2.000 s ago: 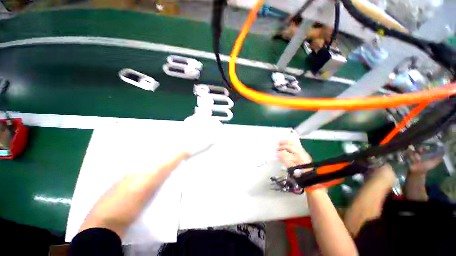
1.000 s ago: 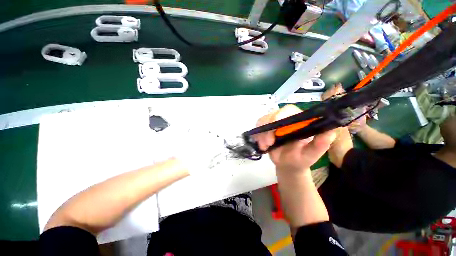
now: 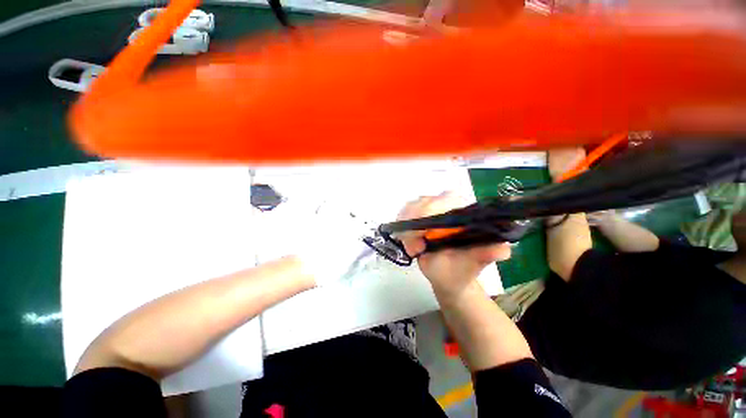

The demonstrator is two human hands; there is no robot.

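My left hand [image 3: 334,245], in a white glove, rests over the white work sheet [image 3: 164,237] and blends into it; its fingers and anything in it cannot be made out. My right hand [image 3: 446,245] looks bare and is closed around the black and orange powered screwdriver [image 3: 458,230]. The tool's wire-like metal tip [image 3: 387,246] points left and is right beside my left hand. A small dark angular part [image 3: 265,197] lies alone on the sheet, above and left of my left hand.
An orange hose [image 3: 327,98] crosses the upper view, very close and blurred, hiding much of the green conveyor [image 3: 33,122]. White oval housings [image 3: 176,39] show at the upper left, with a single one [image 3: 69,75] nearby. A neighbouring person's arm [image 3: 568,237] is at the right.
The orange hose has swung across the upper view and covers several housings. My right hand and the tool tip have shifted slightly left. My left hand stays about where it was.
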